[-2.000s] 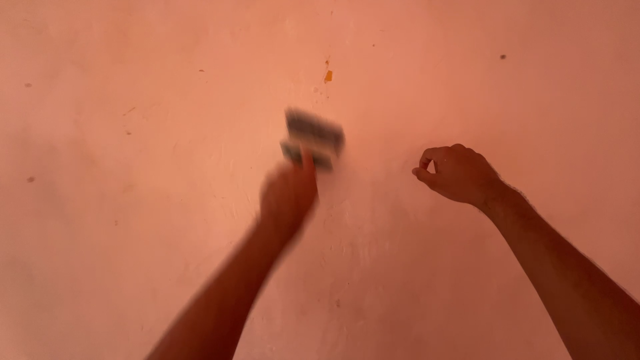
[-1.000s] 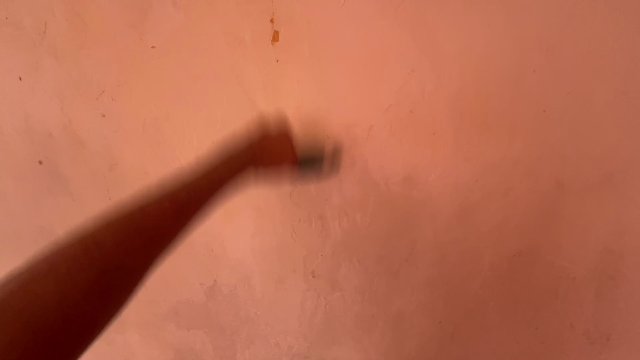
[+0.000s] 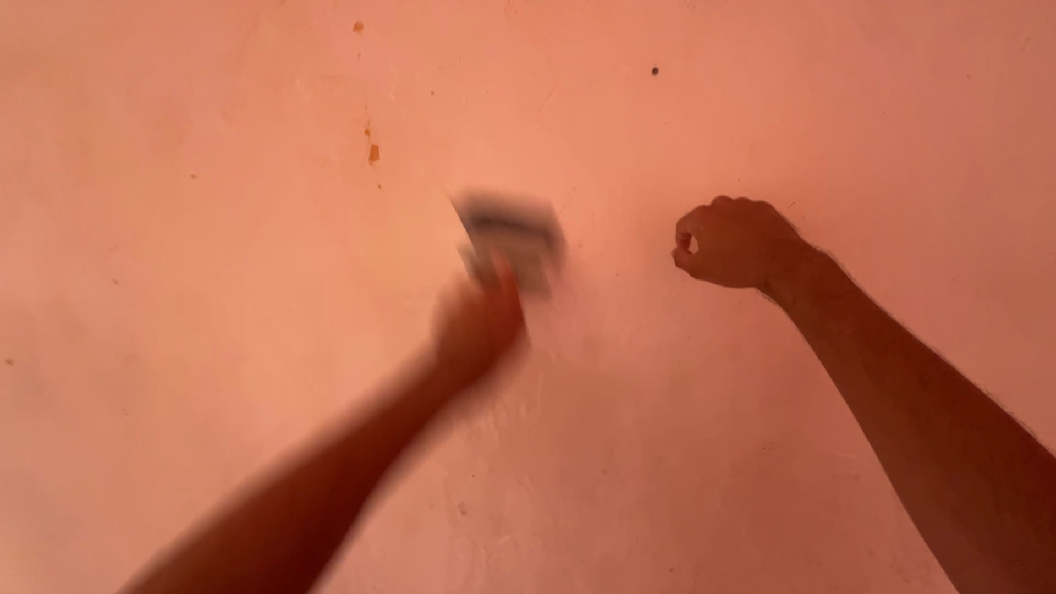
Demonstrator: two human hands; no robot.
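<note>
A pink, plaster-like wall (image 3: 247, 330) fills the head view. Left of centre, my left hand (image 3: 478, 326) grips a flat, dark grey tool (image 3: 511, 235), probably a brush or scraper, too blurred to name exactly. One finger lies along the tool, whose broad end points up and away from the hand. Whether the tool touches the wall cannot be told. To the right, my right hand (image 3: 730, 243) is curled near the wall, thumb and forefinger forming a small ring with wall colour showing through it. Nothing is seen in that hand, though its palm side is hidden.
Small orange-brown chipped patches (image 3: 374, 153) mark the wall at the upper left. A small dark hole or spot (image 3: 655, 71) is above and to the left of my right hand. Faint ridges and scuffs show lower down on the wall.
My right hand is back in view after being out of sight one second ago. My left hand has turned, with the tool now pointing upward rather than to the right. The view has shifted.
</note>
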